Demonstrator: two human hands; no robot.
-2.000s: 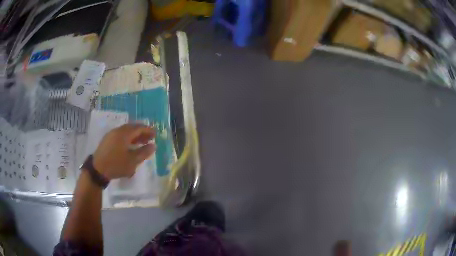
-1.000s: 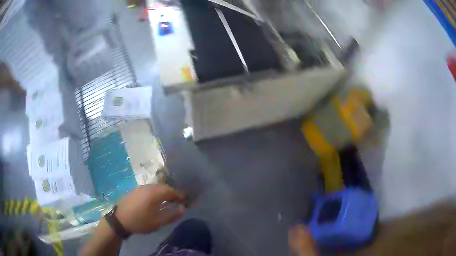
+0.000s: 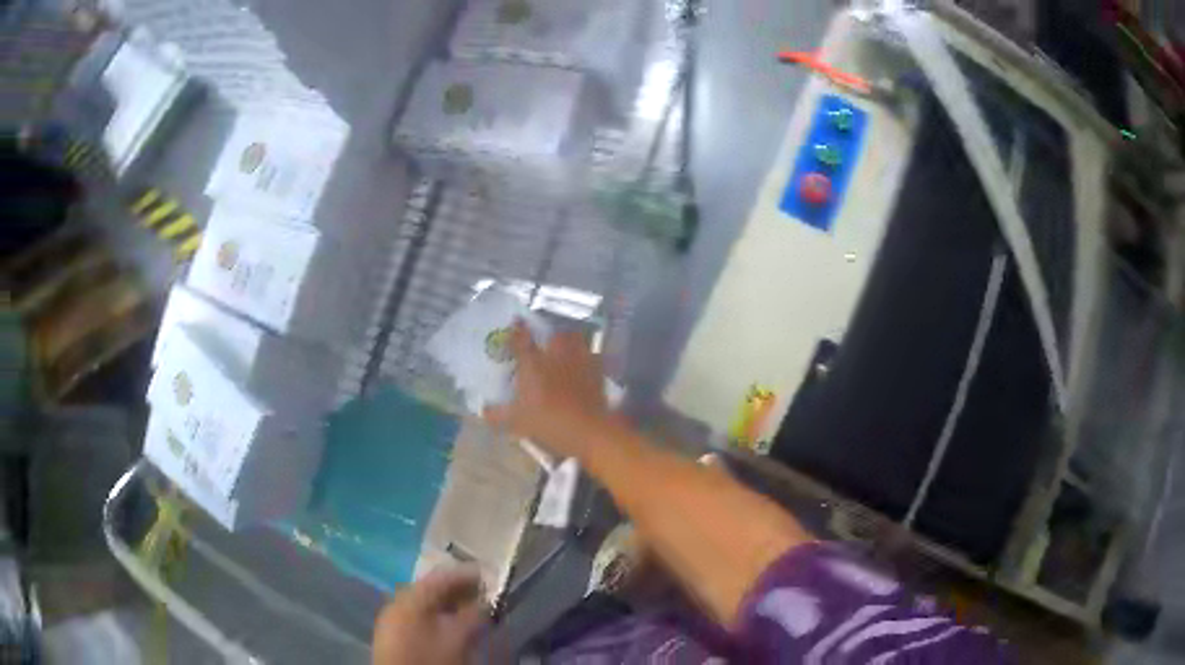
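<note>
My right hand [image 3: 559, 390] reaches across from the lower right, its fingers over the right side of a white product box [image 3: 461, 340] with a round yellow-green logo. It appears to grip the box; motion blur hides the fingertips. The box is at the far edge of the teal and beige cardboard sheet [image 3: 377, 481] on the wire cart [image 3: 487, 247]. My left hand [image 3: 429, 621] is at the bottom, partly cut off by the edge, near the sheet. It looks empty, with fingers loosely curled and apart.
White box stacks [image 3: 208, 422] line the cart's left side; more boxes [image 3: 494, 111] stand at its far end. The cream machine has a control panel [image 3: 825, 163] and black belt [image 3: 910, 325] at right. A curved cart handle [image 3: 182, 591] is at lower left.
The view has swung over the cart, bringing the machine to the right. My right hand has come across onto a white box. My left hand is now lower, at the bottom edge.
</note>
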